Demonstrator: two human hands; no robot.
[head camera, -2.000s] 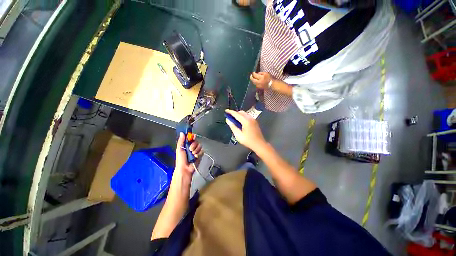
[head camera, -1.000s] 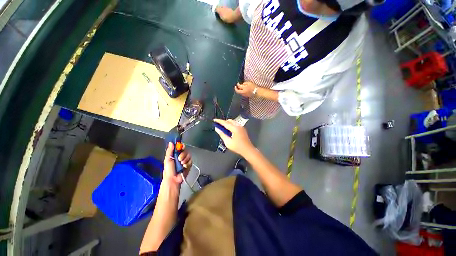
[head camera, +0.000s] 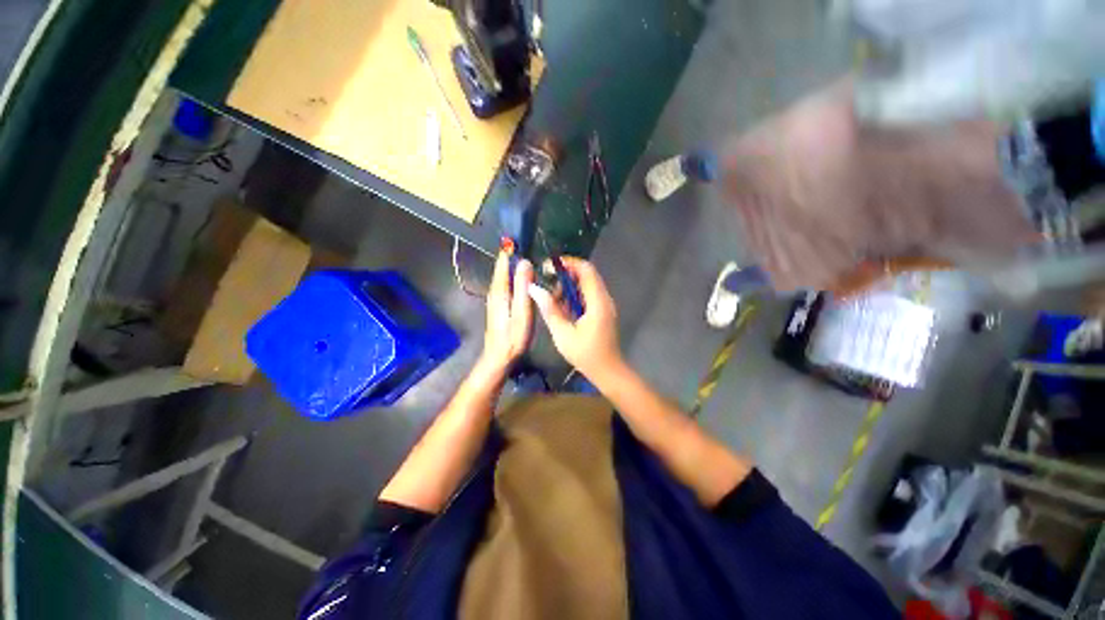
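My left hand (head camera: 509, 317) is closed around the handle of a blue soldering gun (head camera: 517, 218) with an orange trigger. The gun lies over the near corner of the dark green bench, and its tip is blurred. My right hand (head camera: 589, 325) is close beside my left hand and grips a small dark blue object (head camera: 567, 286); its kind is not clear. A pair of pliers or cutters (head camera: 596, 182) lies on the bench beyond my right hand. A round brownish dish or gun rest (head camera: 531, 161) sits beyond the gun.
A tan cardboard sheet (head camera: 351, 91) and a black fan (head camera: 494, 55) are on the bench. A blue stool (head camera: 321, 345) stands on the floor at the left. A blurred person (head camera: 872, 182) is at the right, near a crate of whitish plastic (head camera: 872, 345). Yellow-black tape marks the floor.
My hands have come together, with the gun still in my left hand and the dark blue object in my right. The view has shifted. The other person has moved right, away from the bench edge.
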